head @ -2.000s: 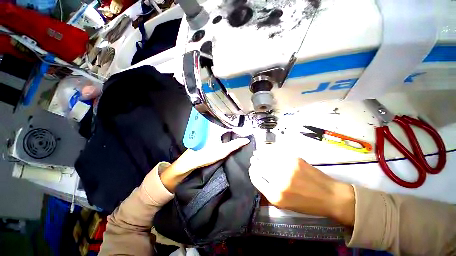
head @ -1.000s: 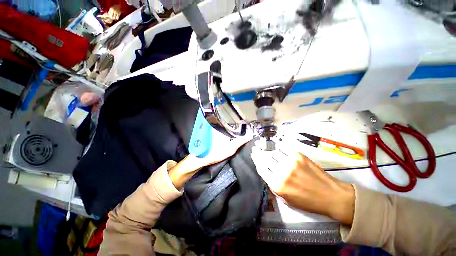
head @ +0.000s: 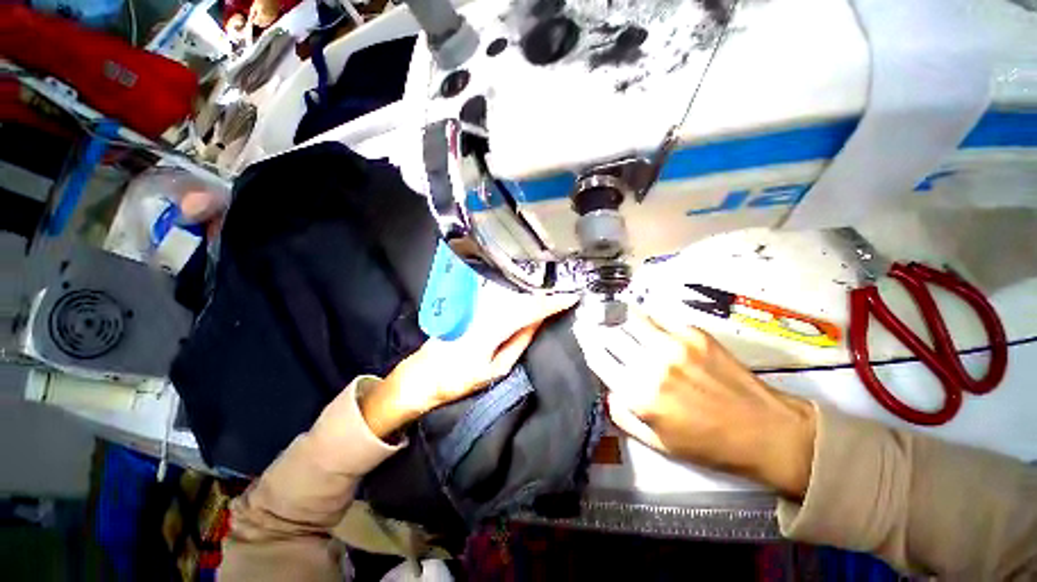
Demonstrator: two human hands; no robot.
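Note:
Dark cloth (head: 307, 296) lies in a heap left of the needle area and hangs over the table's front edge, with a lighter grey-black strip (head: 487, 421) on its near part. My left hand (head: 466, 352) holds the cloth, fingertips close to the needle area. My right hand (head: 682, 392) pinches the cloth's edge just right of it; its fingertips are overexposed. The white sewing machine head (head: 648, 102) with a blue stripe stands above both hands. The presser foot and needle are hidden behind the tension assembly (head: 608, 276) and fingers.
Yellow-orange thread snips (head: 785, 321) and red-handled scissors (head: 921, 341) lie right of my right hand. A light-blue plastic piece (head: 450, 296) sits by my left hand. A ruler strip (head: 682, 520) runs along the front edge. A grey vented unit (head: 102, 324) stands at left.
The camera view has shifted slightly. Both hands stay at the needle area on the cloth. The near cloth and its strip lie slightly differently, and my right fingers have changed pose a little.

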